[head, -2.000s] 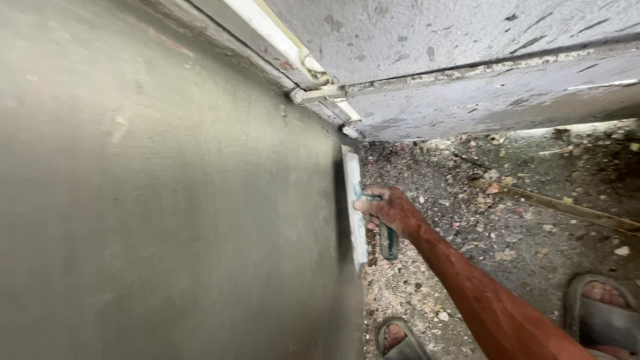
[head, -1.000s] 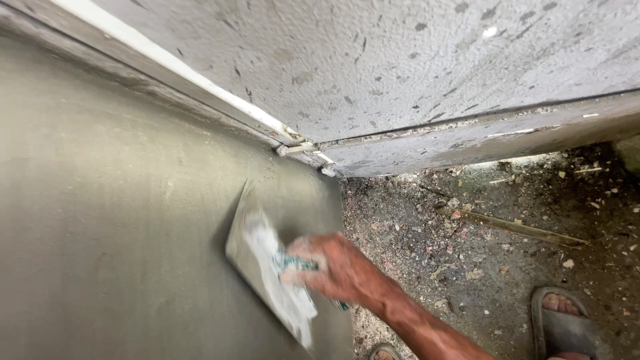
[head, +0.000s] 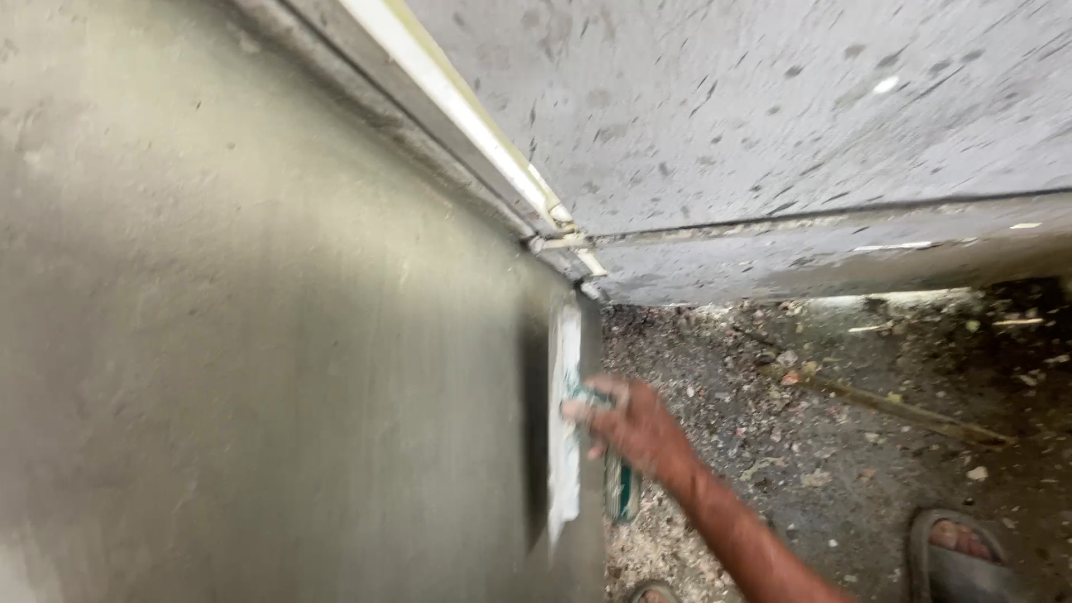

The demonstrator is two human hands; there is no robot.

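Observation:
My right hand (head: pixel 632 423) grips the green handle of a plastering trowel (head: pixel 564 427). The trowel's long blade, smeared with white material, stands nearly edge-on to my view, close against the grey-green plastered wall (head: pixel 335 377) near its right edge. A dark shadow runs along the blade's left side. Fingers and trowel are a little blurred. My left hand is outside the picture.
A speckled grey door-like panel (head: pixel 754 109) fills the upper right, with a pale strip (head: pixel 469 109) between it and the wall. Debris and a thin wooden stick (head: pixel 904 408) lie on the floor (head: pixel 754 502). Sandalled feet (head: pixel 963 548) show at the bottom.
A second ago the trowel lay tilted across the wall face, its blade broadly visible; now my right hand has it farther right, upright beside the wall's edge, much as it was two seconds ago.

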